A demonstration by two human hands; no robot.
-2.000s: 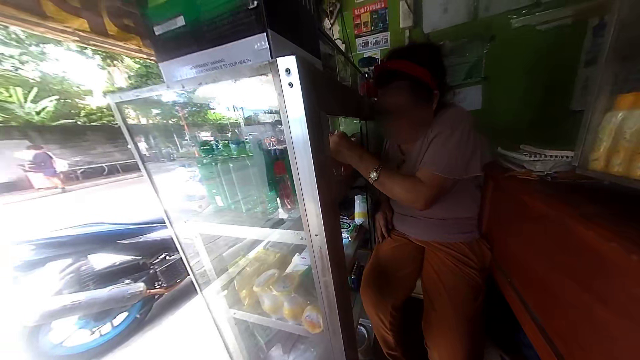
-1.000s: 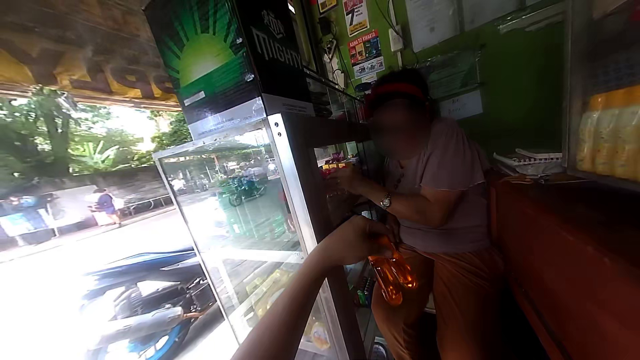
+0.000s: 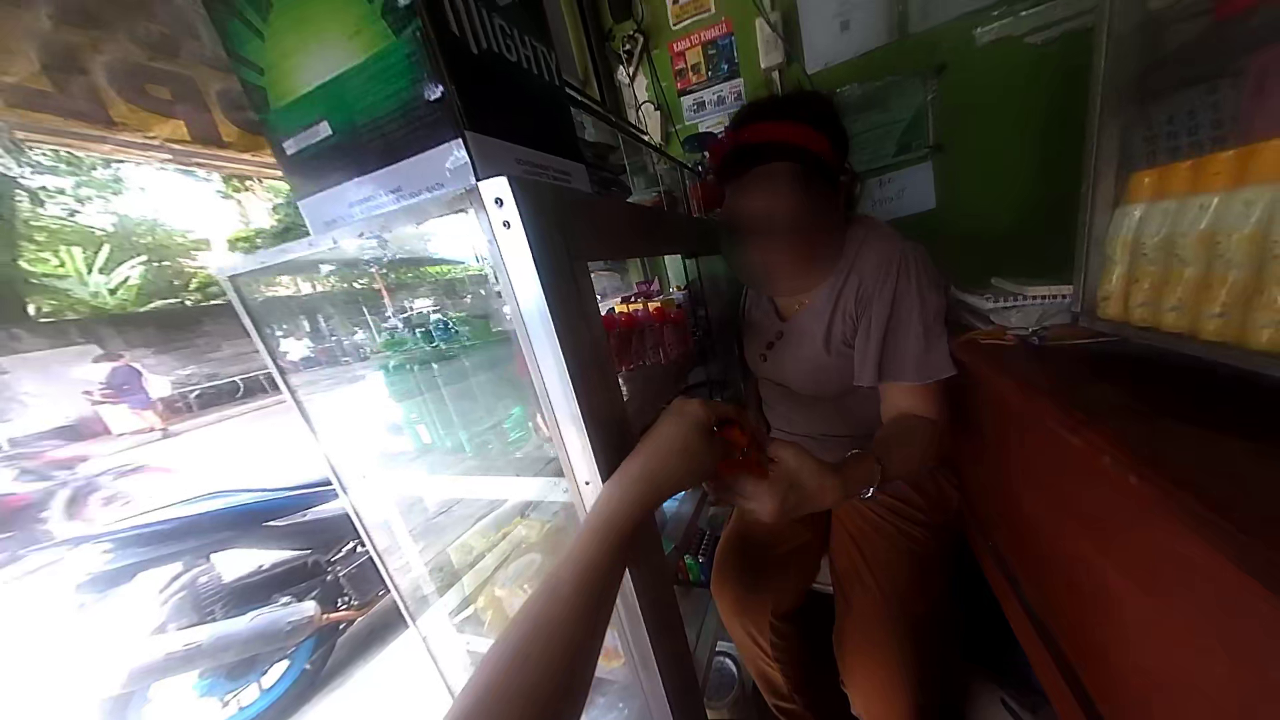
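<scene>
My left hand (image 3: 695, 440) reaches in from the bottom of the view, past the glass display case. It is closed on shiny, see-through orange-red items (image 3: 740, 450), whose exact kind I cannot tell. A seated person's hand (image 3: 785, 480), with a watch at the wrist, is against the same items from the right and below. The two hands meet in front of that person's lap, and it is unclear whether they touch. My right hand is out of view.
An aluminium-framed glass display case (image 3: 540, 330) stands close at my left, with a printed box (image 3: 370, 100) on top. A red counter (image 3: 1120, 480) runs along the right, bearing notebooks (image 3: 1015, 300). Yellow bottles (image 3: 1190, 250) fill a case. A motorcycle (image 3: 250, 590) is outside.
Out of view two seconds ago, my left hand came in holding the orange items. The other person's watch hand, earlier raised near the display case, has come down to them.
</scene>
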